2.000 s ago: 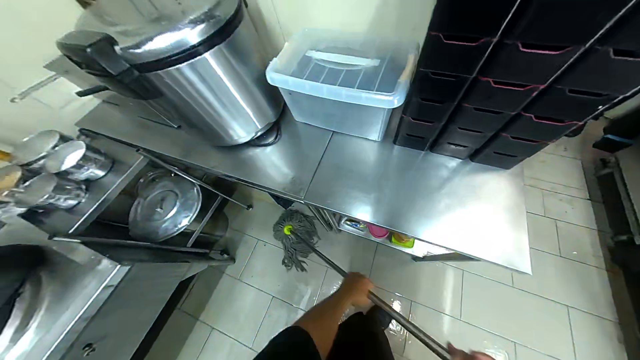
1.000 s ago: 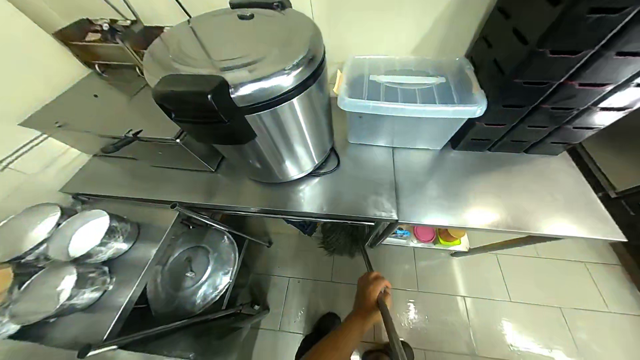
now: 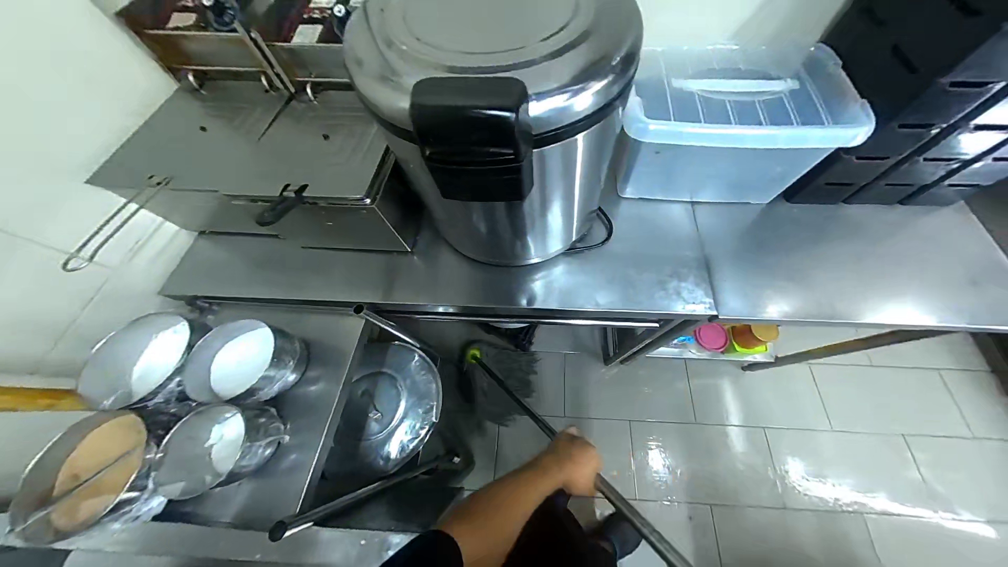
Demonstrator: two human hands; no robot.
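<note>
One of my hands (image 3: 573, 463) is closed around the metal handle of a mop (image 3: 504, 382), at the lower middle of the view. From its black sleeve the arm enters at the bottom edge left of the handle, so I take it for my left hand. The mop's grey head, with a green joint, lies on the tiled floor under the steel counter, beside a round metal lid (image 3: 391, 405). The handle runs down to the right and out of view at the bottom edge. My right hand is not in view.
Above the mop, a large steel rice cooker (image 3: 512, 157) and a clear plastic bin (image 3: 732, 161) stand on the steel counter (image 3: 835, 252). Black crates (image 3: 890, 134) are stacked at the upper right. Metal pots (image 3: 236, 366) and a protruding table leg (image 3: 354, 500) are on the left.
The mop head has moved left under the counter, toward the round lid. The far hand seen two seconds ago at the lower right is out of view. The view has shifted left and closer.
</note>
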